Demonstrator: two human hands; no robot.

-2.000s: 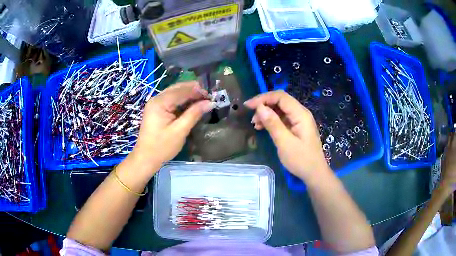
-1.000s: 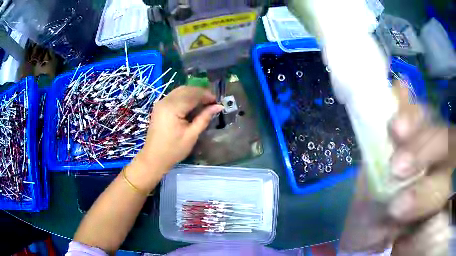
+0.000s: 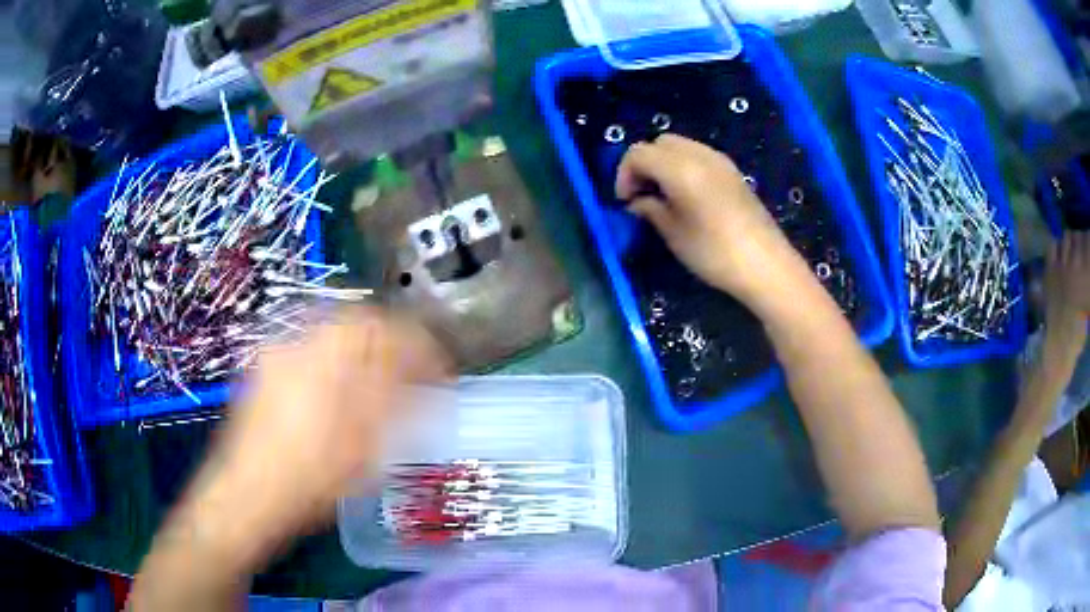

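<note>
My left hand (image 3: 347,383) is blurred over the left part of the clear plastic box (image 3: 604,418); I cannot tell if it holds anything. The box holds red-and-white leads (image 3: 478,500) in rows. My right hand (image 3: 687,203) is over the left side of the ring tray (image 3: 675,412), fingers curled; its fingertips are partly hidden and I cannot tell if a ring is between them. Small shiny rings (image 3: 739,105) lie scattered on the tray's dark bottom. The press die (image 3: 454,233) shows two round holes and a dark central gap, with no hand at it.
The press head (image 3: 371,72) with its yellow label stands above the base plate (image 3: 514,311). A blue tray heaped with leads (image 3: 215,269) is at left, another at the far left edge (image 3: 72,478). A tray of white leads (image 3: 950,227) is at right, beside another person's arm (image 3: 1016,442).
My left hand has left the die and moved down to the clear box. The large blurred white thing and hand at right are gone; my right hand is now over the ring tray. The view has shifted.
</note>
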